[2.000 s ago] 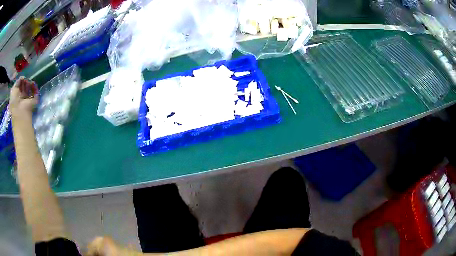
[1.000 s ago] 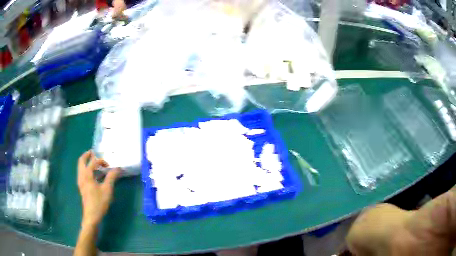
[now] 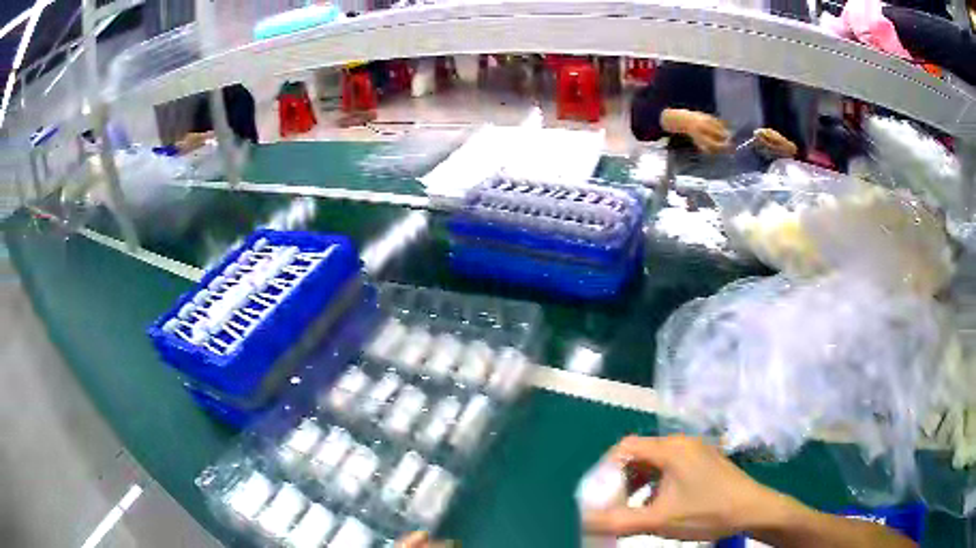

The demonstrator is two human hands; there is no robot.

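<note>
My right hand (image 3: 685,487) reaches in from the right edge and pinches a white housing (image 3: 603,488), blurred, between thumb and fingers. Only fingertips of my left hand (image 3: 425,541) show at the bottom edge; the rest is cut off. A clear blister tray (image 3: 535,326) with rows of white housings (image 3: 411,410) lies left of my right hand. Some of its pockets at the far end look empty. The lower part of the held housing and what lies under my right hand are hard to make out.
Stacked blue slotted trays (image 3: 257,369) stand at left, touching or overlapping the blister tray, and another stack (image 3: 546,262) stands behind. A crumpled clear bag (image 3: 792,359) lies at right. A blue tray edge (image 3: 904,521) shows below it. A person's hands (image 3: 701,128) work across the bench.
The view has swung left, bringing the filled blister tray and blue stacks to the middle. My right hand now holds a white housing; my left hand has dropped almost out of the picture.
</note>
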